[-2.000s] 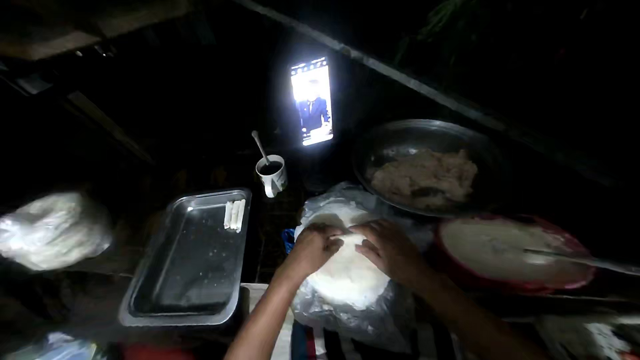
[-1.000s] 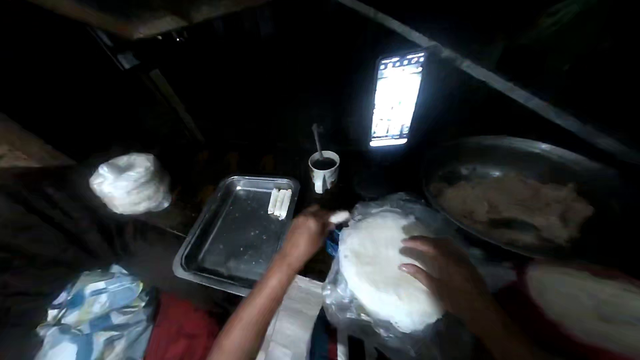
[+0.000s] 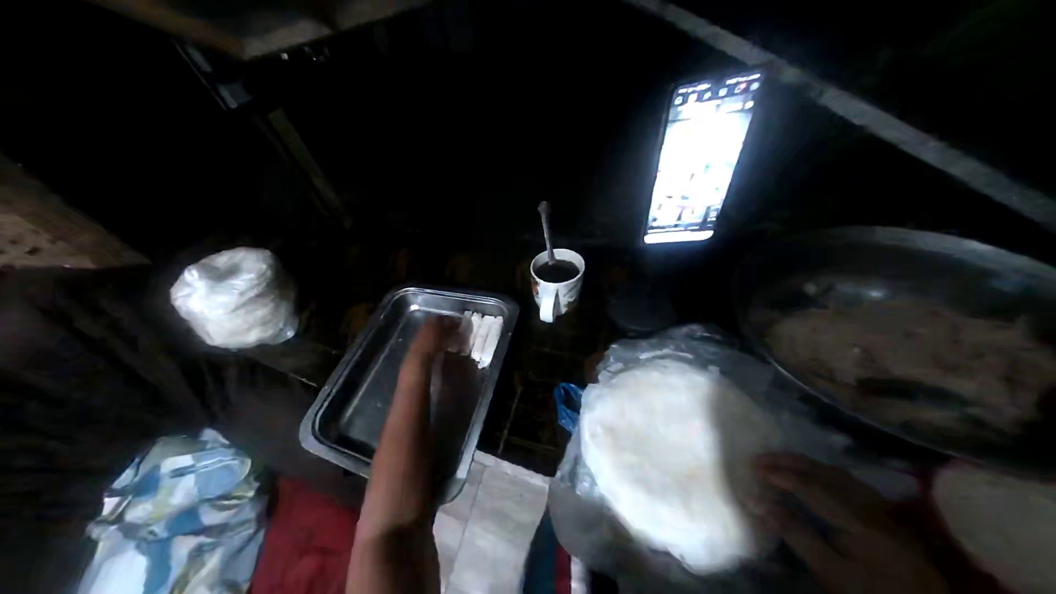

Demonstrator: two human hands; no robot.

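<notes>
My left hand [image 3: 441, 334] is over the metal tray [image 3: 330, 404], beside a short row of thin white rolls [image 3: 487, 338] at the tray's far right corner. It is blurred, so whether its fingers hold anything cannot be told. A stack of round white wrappers [image 3: 660, 454] lies on a clear plastic bag [image 3: 577, 503]. At the right edge of that stack is my right hand [image 3: 800, 495], in shadow with its fingers apart and nothing seen in them.
A mug of dark drink [image 3: 557, 289] with a spoon stands behind the tray. A lit phone [image 3: 705, 157] is upright behind. At right are a metal basin of filling [image 3: 907, 355] and a bowl of pale mixture [image 3: 998, 511]. A white plastic-wrapped bundle [image 3: 235, 297] sits left.
My left hand has moved left from the wrapper stack to the tray, where the row of rolls looks longer. A second ago it held a small white roll. The view has swung left.
</notes>
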